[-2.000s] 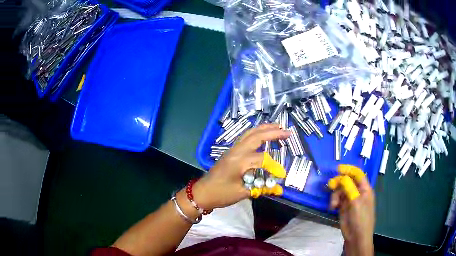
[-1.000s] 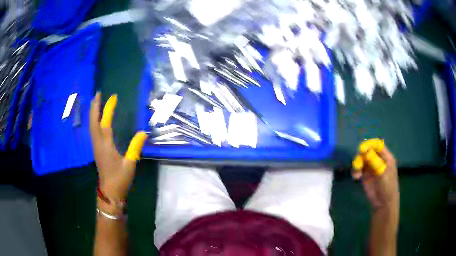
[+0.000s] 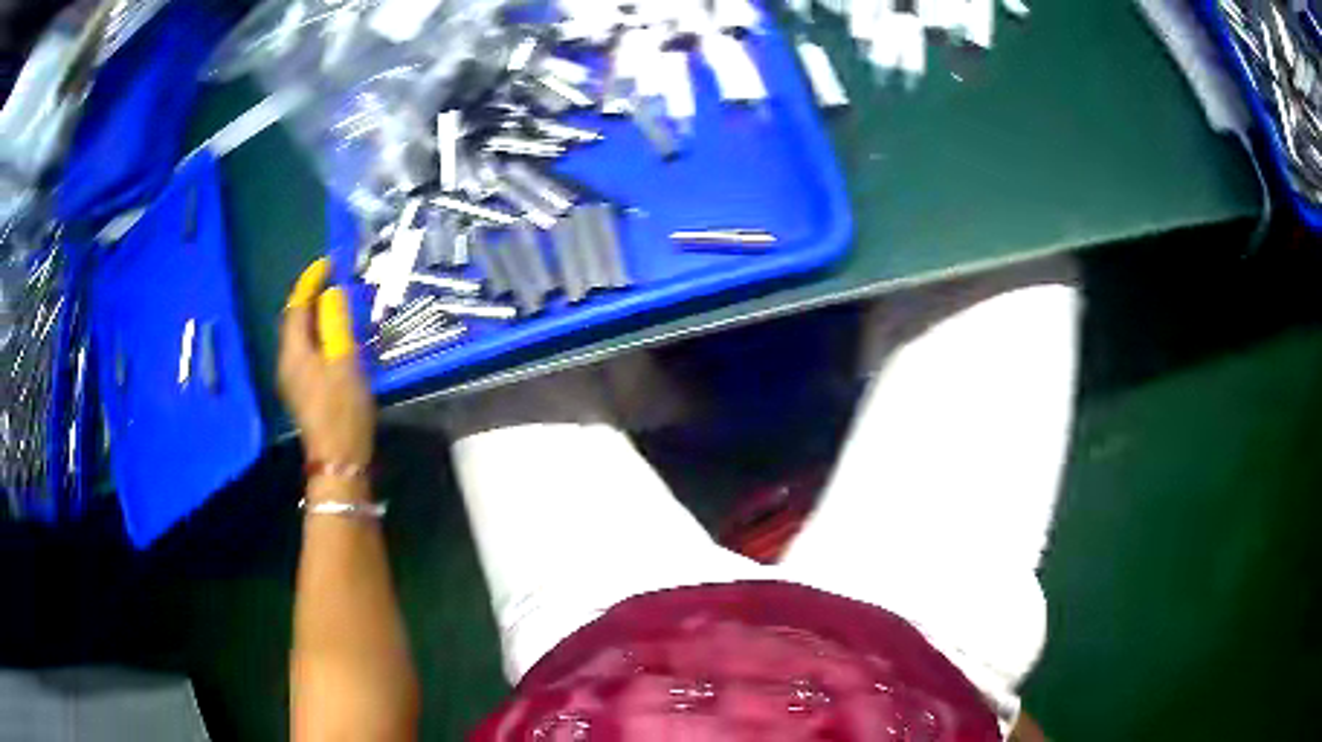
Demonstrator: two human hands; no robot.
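My left hand (image 3: 331,363), with yellow finger cots, is at the left rim of the near blue tray (image 3: 834,218). No tube shows in it; whether it grips the rim is unclear. My right hand is out of view. Silver metal tubes (image 3: 592,249) lie in rows and loose piles in the tray's left half. A slim metallic piece (image 3: 722,236) lies alone near its front edge. White pieces (image 3: 732,65) lie at its far side. The left tray (image 3: 160,464) holds a few scattered tubes (image 3: 187,351).
A crinkled clear bag (image 3: 312,73) lies over the near tray's far left corner. Other white pieces (image 3: 887,36) lie beyond it on the green bench top (image 3: 1000,160). Side trays of slim metallic parts stand far left (image 3: 36,377) and far right (image 3: 1290,73). My lap is below the bench edge.
The view has shifted. My left hand has let go of the tubes it held and moved to the near tray's left rim. Tubes now lie in the formerly empty left tray. My right hand has left view.
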